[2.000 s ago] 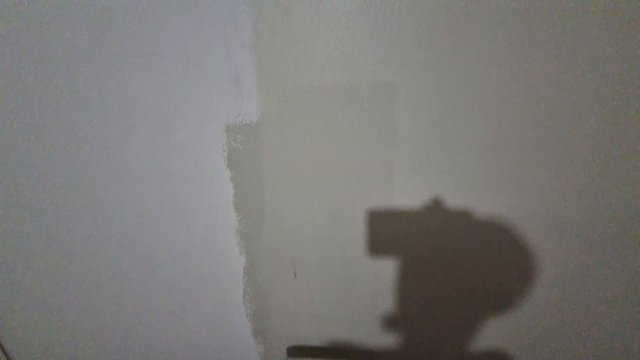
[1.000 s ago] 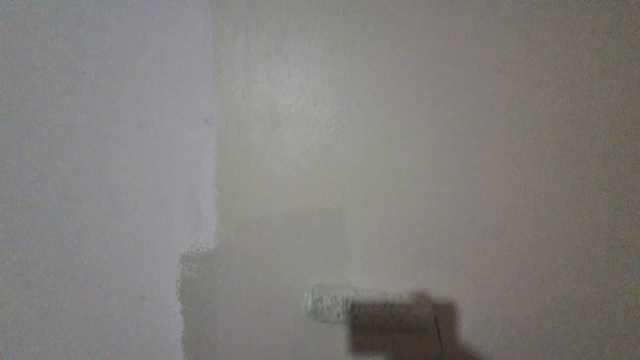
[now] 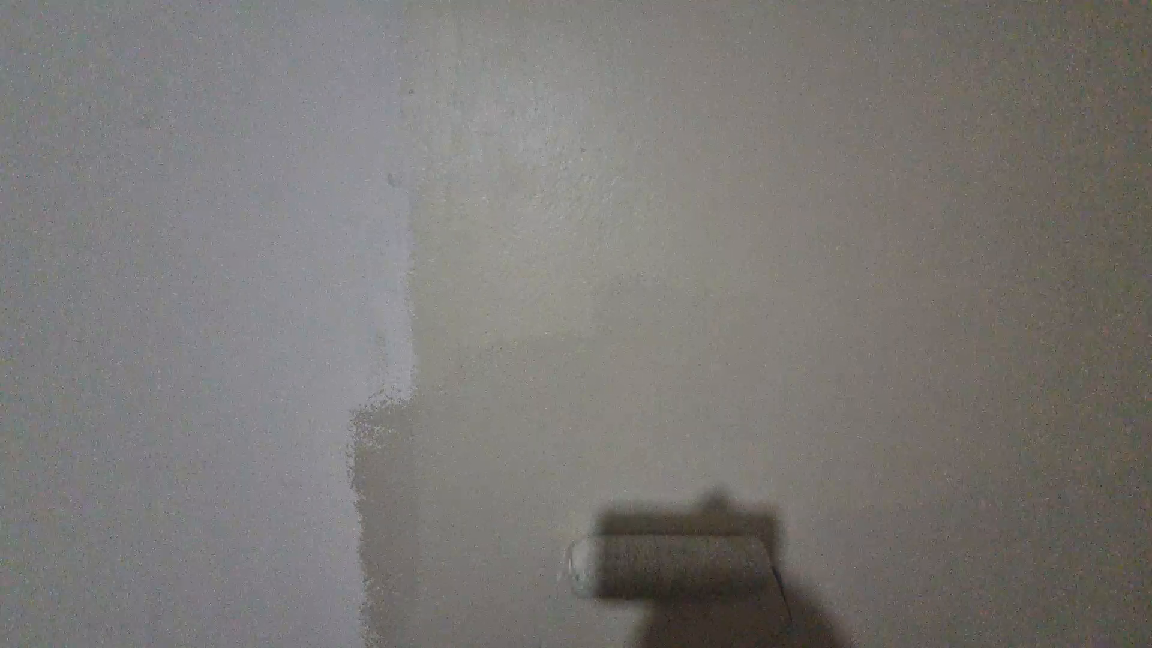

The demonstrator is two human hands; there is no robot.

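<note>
Low in the view, a paint roller lies level against the painted wall, its sleeve partly in a dark shadow. The roller's thin wire frame bends down from the right end and leaves the view at the bottom. Neither my left hand nor my right hand shows, and the roller's handle is hidden below the frame. Greyish-beige paint covers the middle and right of the wall, with a glossy patch near the top. Its left edge is ragged and steps outward lower down.
A paler, bluish-white part of the wall fills the left side. A dark shadow falls on the wall below and around the roller. The light is dim, and the right side fades darker.
The roller, absent from the oldest frame, came into view one second ago as a blur and is now sharper. The view has shifted along the wall, and the shadow sits lower than at first.
</note>
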